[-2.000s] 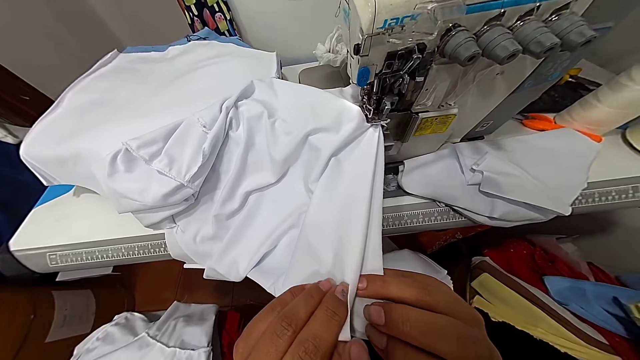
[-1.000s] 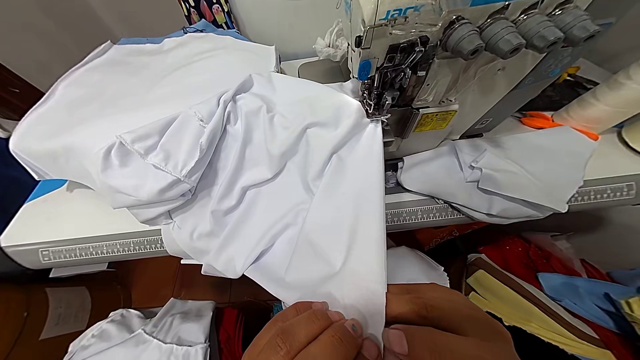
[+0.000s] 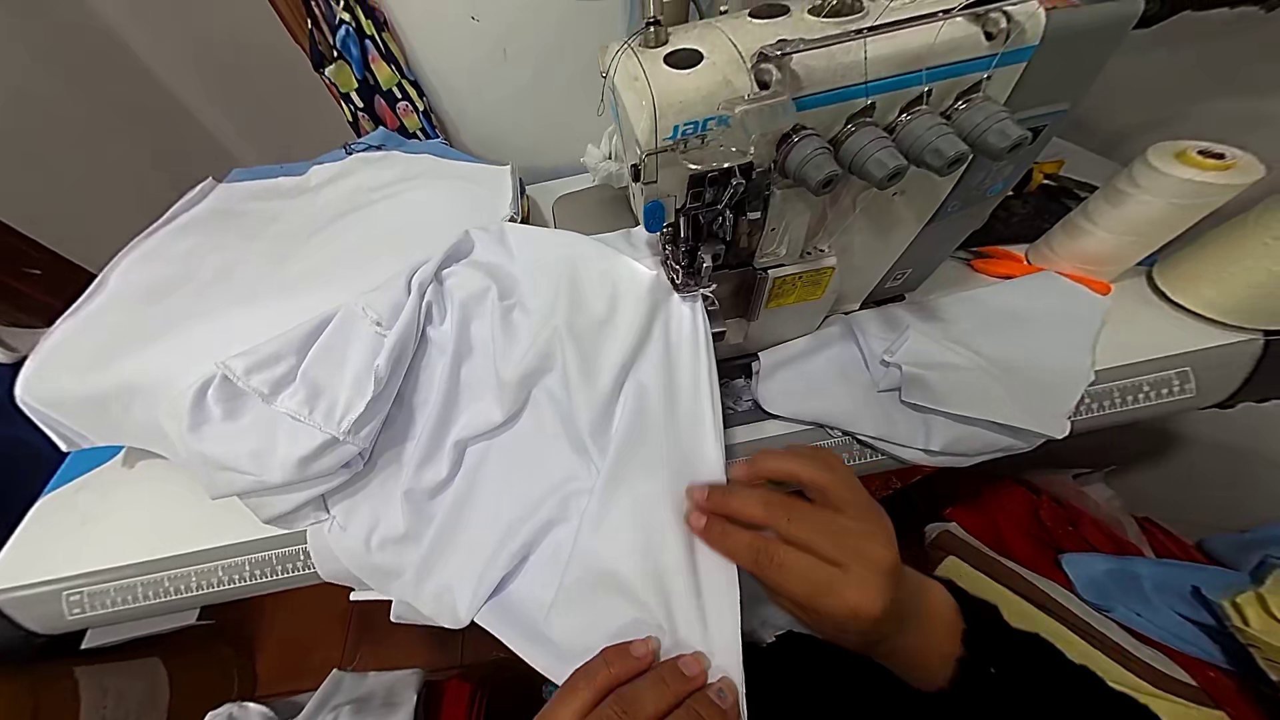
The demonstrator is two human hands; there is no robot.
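Observation:
White fabric point(image 3: 540, 400) with sewn seams lies in folds across the bed of a Jack overlock sewing machine point(image 3: 820, 180). Its right edge runs up to the presser foot and needle area point(image 3: 690, 270). My left hand point(image 3: 650, 685), partly cut off by the bottom of the view, holds the lower end of the fabric near that edge; its thumb is hidden. Higher up, my right hand point(image 3: 810, 550) is at the fabric's right edge, its fingertips over the cloth and slightly blurred; whether they pinch it, I cannot tell.
More white cloth point(image 3: 270, 240) lies at left. Right of the needle area are folded white pieces point(image 3: 960, 370), orange-handled scissors point(image 3: 1030, 270) and thread cones point(image 3: 1150, 205). A ruler strip point(image 3: 190, 580) lines the table's front edge. Coloured fabrics point(image 3: 1080, 570) are heaped below at right.
My right hand has moved from beside my left hand at the fabric's lower end, up along the right edge towards the machine. My left hand stays at the lower end.

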